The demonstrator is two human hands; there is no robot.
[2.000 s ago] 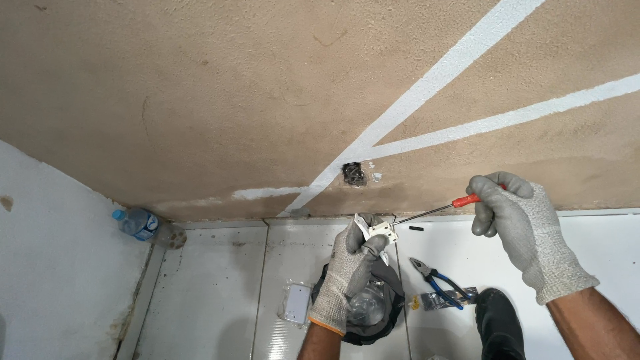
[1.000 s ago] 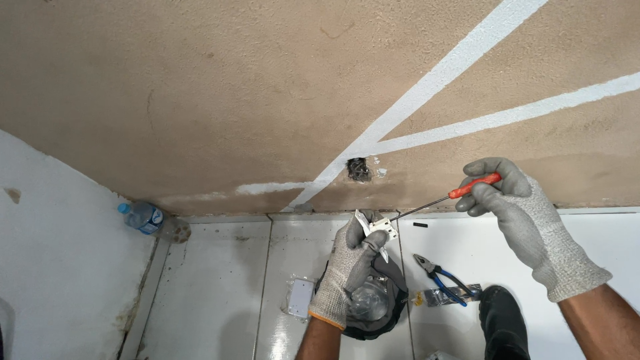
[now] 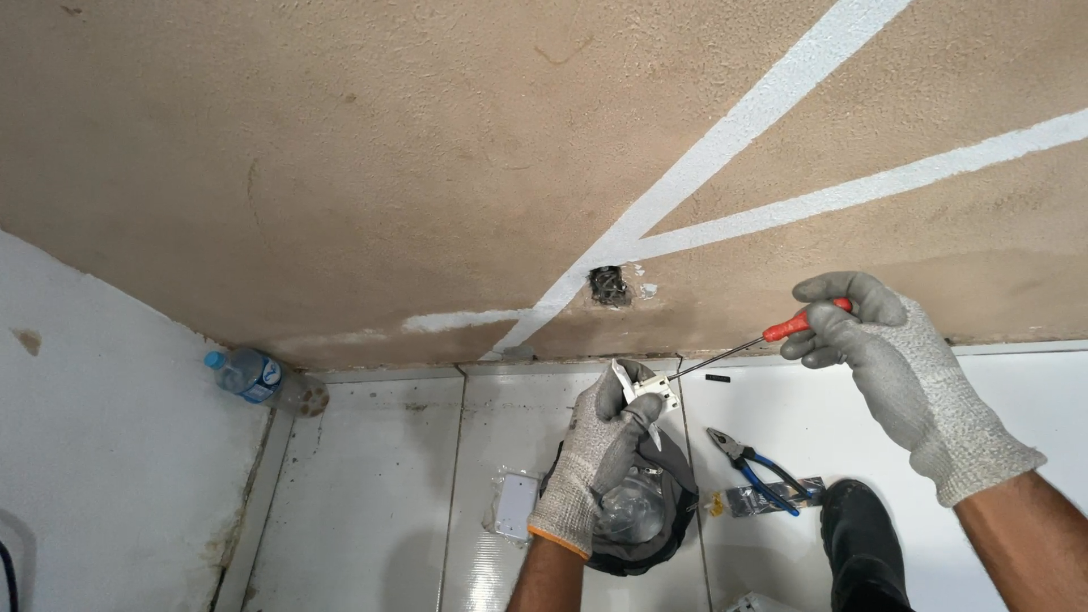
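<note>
My left hand [image 3: 608, 450], in a grey-coated knit glove, grips a small white electrical outlet module with its plate [image 3: 656, 393] above a dark bag. A screwdriver with a red handle [image 3: 786, 326] is in my gloved right hand [image 3: 884, 365], held between thumb and fingers. Its long shaft slants down to the left, and the tip meets the upper right side of the white module. In the wall beyond is an open electrical box hole [image 3: 609, 286] with wires bunched inside.
Blue-handled pliers [image 3: 759, 469] lie on the tiles over a plastic packet [image 3: 778, 497], beside a black boot [image 3: 863, 535]. A dark bag [image 3: 680, 510] holds clear plastic. A wrapped white plate [image 3: 516, 506] lies left of it. A plastic bottle [image 3: 259, 378] is in the corner. A small black piece [image 3: 718, 378] lies near the wall.
The fingers of my right hand have shifted around the screwdriver's red handle. The screwdriver's tip stays at the white module in my left hand.
</note>
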